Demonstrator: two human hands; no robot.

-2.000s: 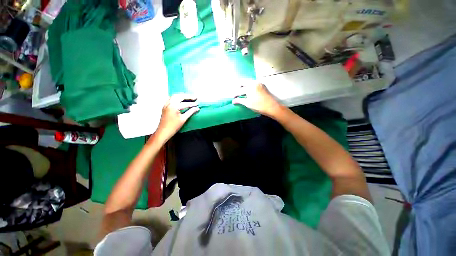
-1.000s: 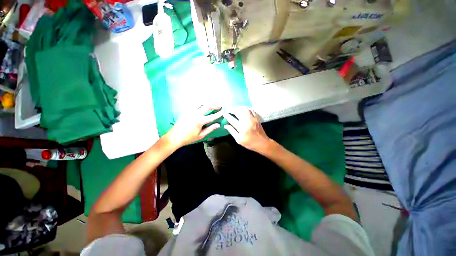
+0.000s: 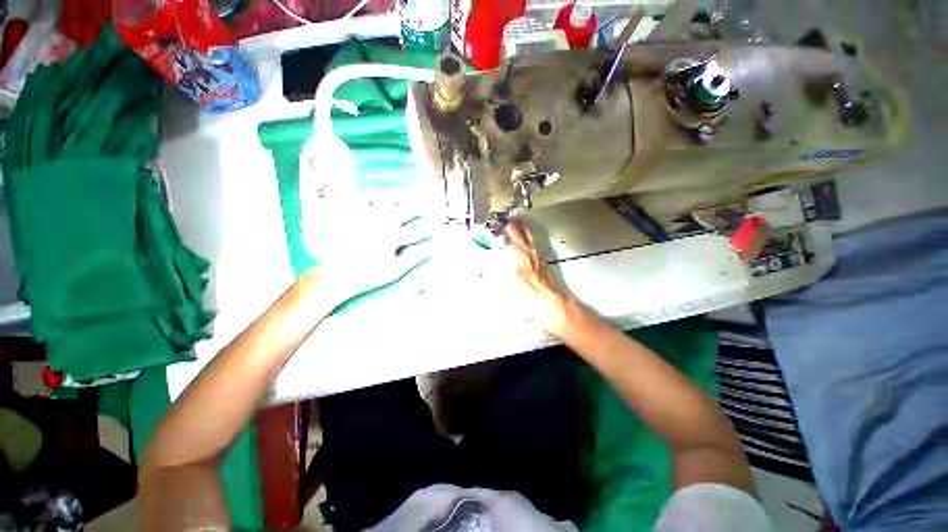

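The green garment panel (image 3: 283,171) lies on the white table left of and under the needle end of the sewing machine (image 3: 561,135); the lamp glare whitens much of it. My left hand (image 3: 390,260) lies flat on the cloth left of the presser foot (image 3: 497,221), its fingers washed out by glare. My right hand (image 3: 532,272) is just below the presser foot with its fingertips close to it. The glare hides whether either hand grips the cloth edge.
A thick stack of green pieces (image 3: 88,249) lies at the left. The bent white lamp (image 3: 324,130) stands beside the machine head. Dark snips (image 3: 636,218) lie below the machine arm, near a red item (image 3: 749,237). Bottles stand behind. Blue cloth (image 3: 873,364) hangs at right.
Both hands and the cloth have moved from the table's front edge up to the presser foot. The view has shifted, showing more of the machine's top and the table's back.
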